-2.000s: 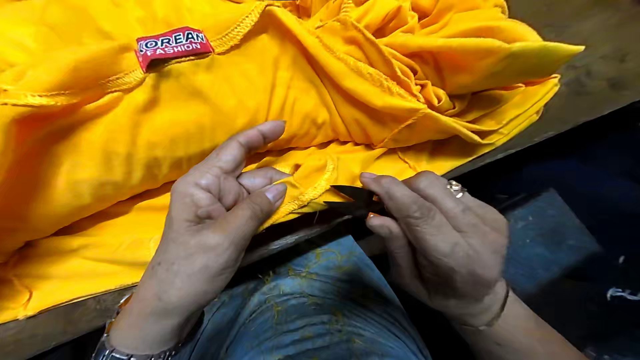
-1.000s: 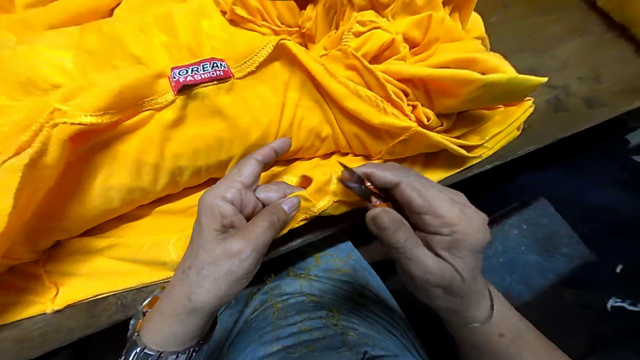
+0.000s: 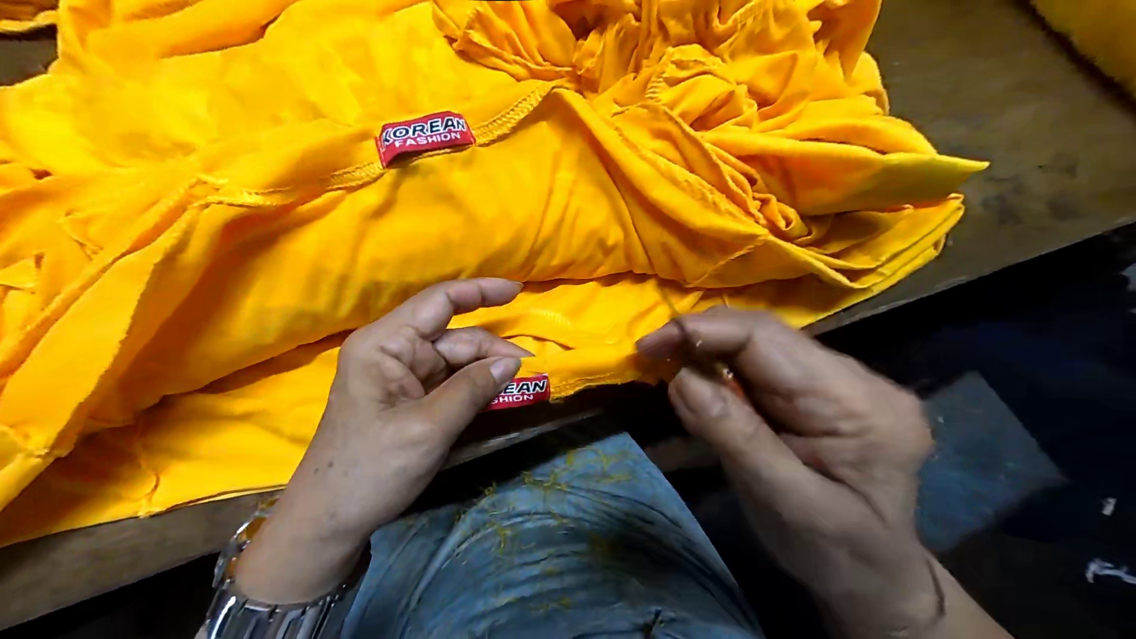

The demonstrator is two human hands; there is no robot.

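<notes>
Yellow garments [image 3: 426, 240] lie heaped at the edge of the table, with overlocked seams showing. My left hand [image 3: 408, 390] pinches the near garment's edge between thumb and finger, beside a red label [image 3: 525, 391] that it partly covers. A second red label [image 3: 426, 138] is on the seam farther up the heap. My right hand [image 3: 781, 426] is closed around a small dark metal tool [image 3: 690, 342], probably thread snips, with a bit of orange at its handle; its tip points up over the cloth. The fingertips of that hand are blurred and close to the garment's edge.
The brown table [image 3: 1003, 115] runs behind and below the cloth, its front edge slanting up to the right. More yellow cloth [image 3: 1096, 35] is at the upper right. My lap in blue cloth [image 3: 550, 541], strewn with yellow thread bits, is below. A grey-blue flat surface [image 3: 976, 461] lies lower right.
A red label now shows beside my left fingertips; the earlier frames do not show it there. My right hand still holds the tool, whose tip now points more upward than two seconds ago.
</notes>
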